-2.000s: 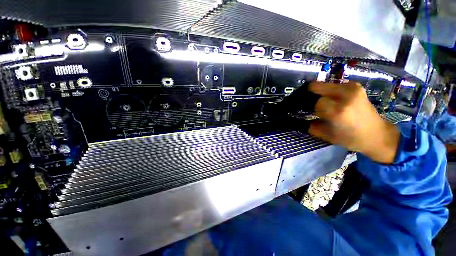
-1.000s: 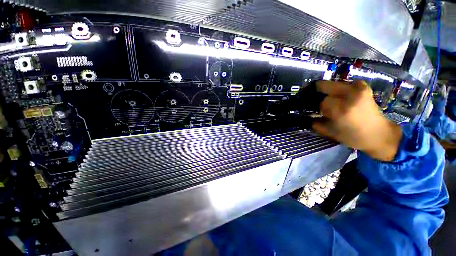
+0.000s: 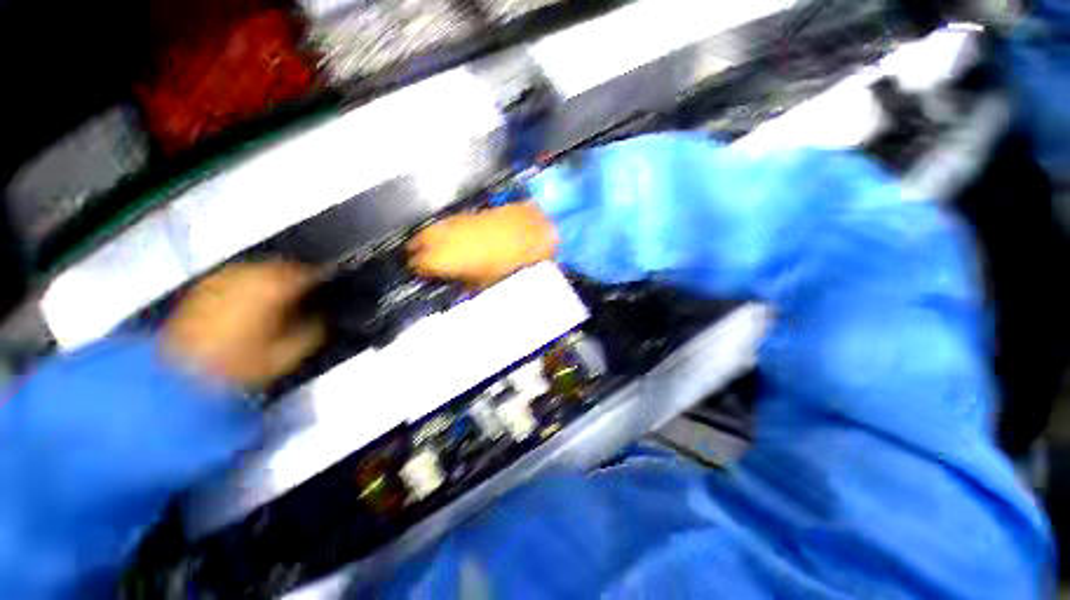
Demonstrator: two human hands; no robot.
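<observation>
A dark circuit board (image 3: 370, 307) lies before me, heavily blurred, between two rows of bright heatsinks. My left hand (image 3: 244, 322) is over the board at its left part, with dark coverings at the fingertips. My right hand (image 3: 483, 244) is over the board further right, beside the near heatsink (image 3: 469, 346). Blur hides whether either hand holds anything. White block components (image 3: 516, 410) and coil-like parts (image 3: 569, 377) stand in front of the near heatsink.
A long far heatsink (image 3: 293, 170) runs behind my hands. Beyond it are bins with red pieces (image 3: 229, 76) and pale pieces (image 3: 387, 35). A silver rail (image 3: 634, 410) runs along the front. A blue sleeve (image 3: 1044, 70) of a person shows at the upper right.
The view has swung and pulled back, showing the bins and front parts. My left hand has come into clear view over the board. My right hand has shifted toward the picture's middle.
</observation>
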